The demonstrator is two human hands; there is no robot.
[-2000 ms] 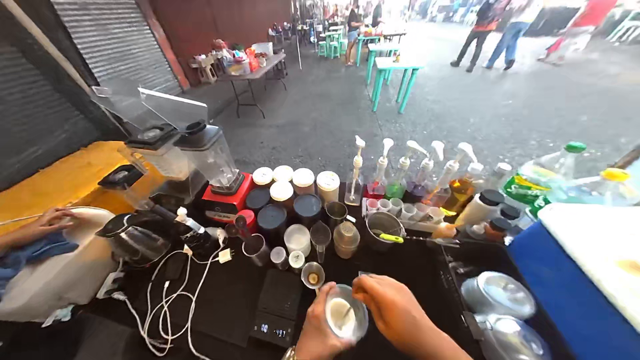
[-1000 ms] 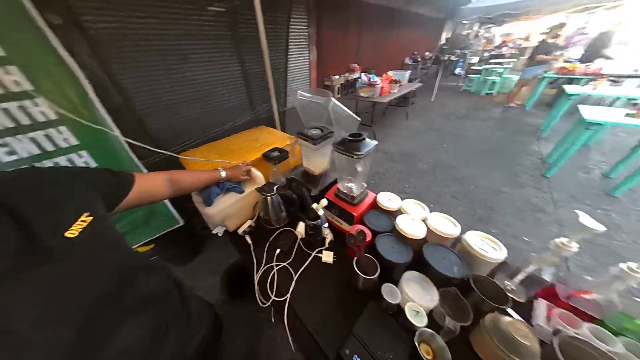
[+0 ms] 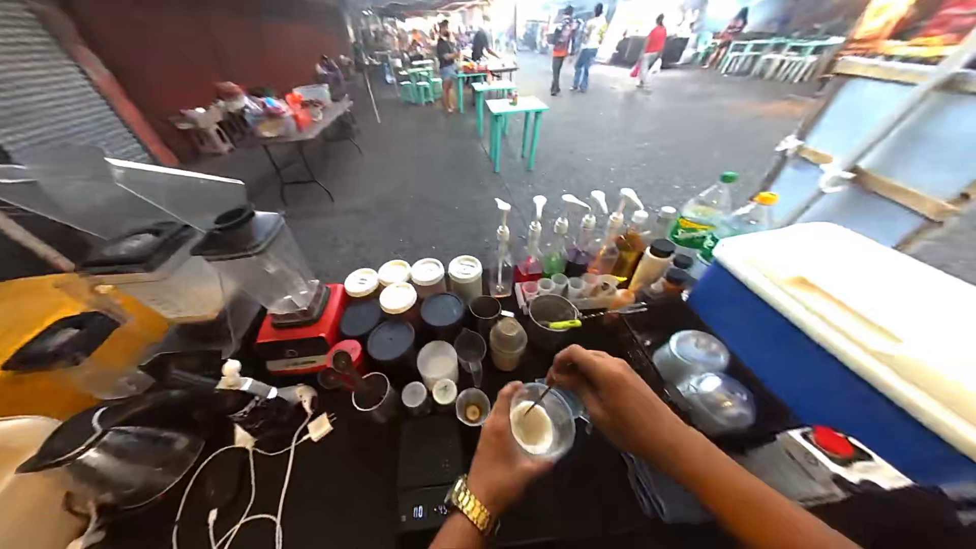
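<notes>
My left hand is closed around a clear cup that holds a creamy white liquid. My right hand pinches a thin dark stirrer or spoon handle that dips into the liquid. Below and left of the cup lies a black digital scale with a lit display. A small clear cup with a little brown content stands just left of my left hand. Behind the hands are a lidded beige shaker-like container and a metal strainer or pot with a green-handled utensil across it.
Lidded jars stand beside a red-based blender. Pump bottles line the back edge. A blue cooler with a white lid occupies the right side, near clear plastic containers. White cables and an electric kettle lie left.
The view swung left to a co-worker's arm at a bin, then back to the right. Both hands, out of view one second ago, show again at the cup.
</notes>
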